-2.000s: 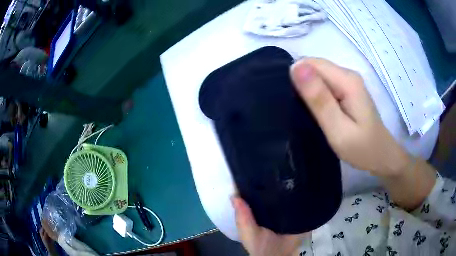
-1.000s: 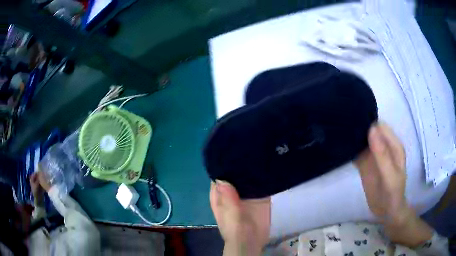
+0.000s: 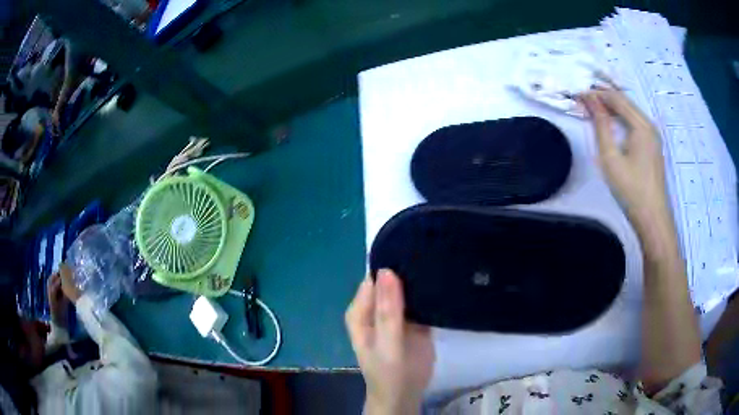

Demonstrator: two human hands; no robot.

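Note:
A black oval housing (image 3: 519,267) is held at its left end by my left hand (image 3: 389,340), thumb on the upper face; a small pale mark shows on it. A second black oval housing (image 3: 491,160) lies just behind it on the white foam sheet (image 3: 389,105). My right hand (image 3: 620,138) is off the housing, reaching to the crumpled white gloves (image 3: 551,77) at the back of the sheet. Its fingertips are at their edge; whether they grip anything cannot be told. Label sheets (image 3: 693,162) lie stacked along the right side.
A light green fan (image 3: 194,231) stands on the teal bench (image 3: 316,194) at the left, with a white power adapter (image 3: 208,316) and cable before it. Another person's hand (image 3: 71,285) is at a clear plastic bag (image 3: 101,258) at far left. A dark conveyor runs behind.
My right hand has let go of the housing and moved up to the gloves. The held housing has levelled out and lowered, so the second housing behind it shows more fully.

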